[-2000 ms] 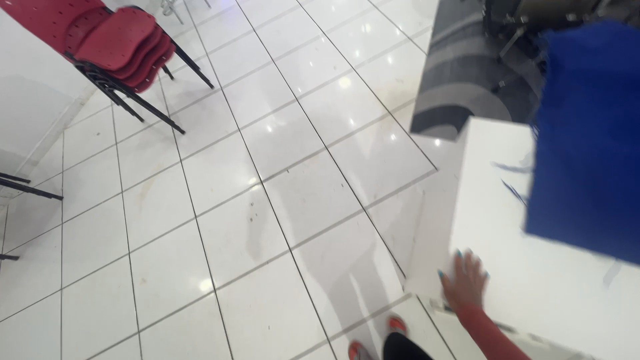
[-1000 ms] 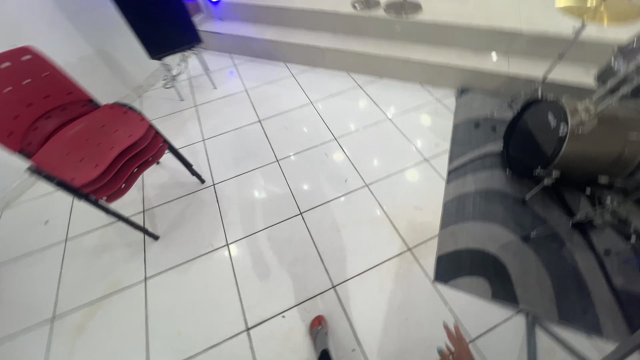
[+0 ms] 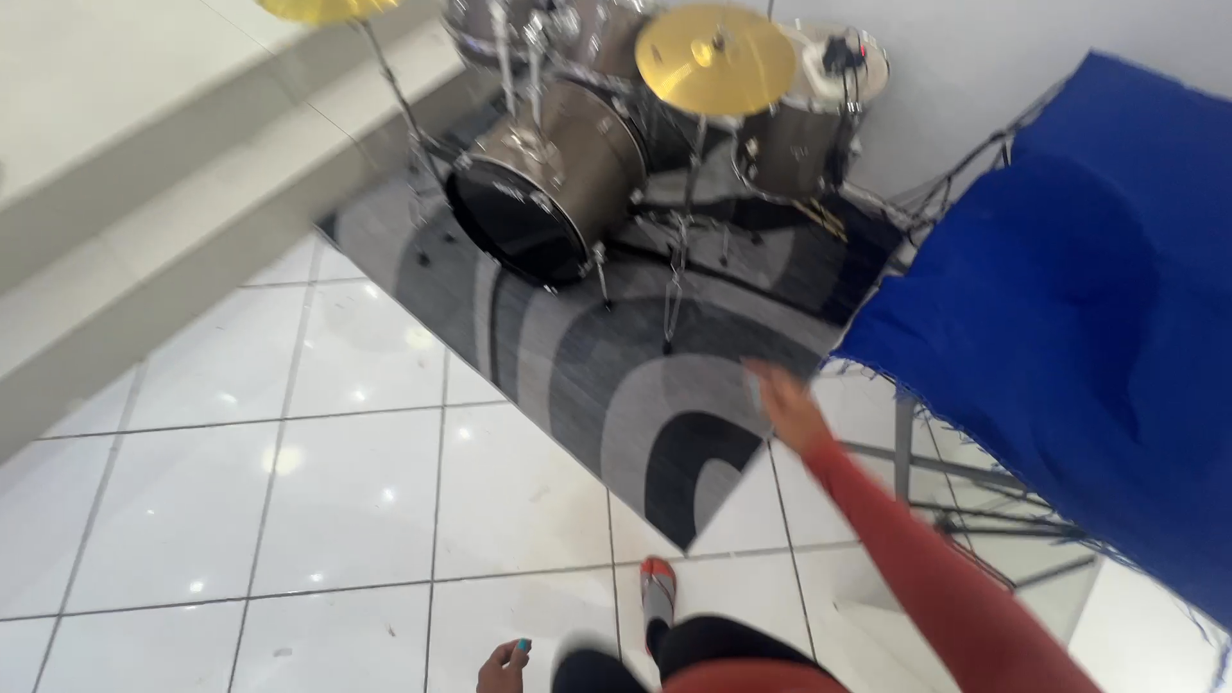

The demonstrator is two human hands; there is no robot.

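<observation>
My right hand (image 3: 787,409), in a red sleeve, is stretched forward over the corner of a grey and black patterned rug (image 3: 577,356). It holds nothing and its fingers look extended, though blurred. Just right of it hangs the frayed edge of a blue cloth (image 3: 1049,279), and I cannot tell whether they touch. Low in the view is my left hand (image 3: 503,666), partly cut off by the bottom edge, with a turquoise nail showing; its grip is unclear. On the rug stands a drum kit with a bass drum (image 3: 553,192) and a gold cymbal (image 3: 715,60).
White floor tiles (image 3: 356,500) lie around my feet. Wide pale steps (image 3: 192,212) rise at the left. Metal stand legs (image 3: 905,448) show under the blue cloth, with a white surface (image 3: 1145,626) at the lower right. Cables (image 3: 953,188) run along the wall behind.
The view has swung right, toward the drum kit. My right hand, on the white surface two seconds ago, is now off it and raised over the rug. My left hand has come into view.
</observation>
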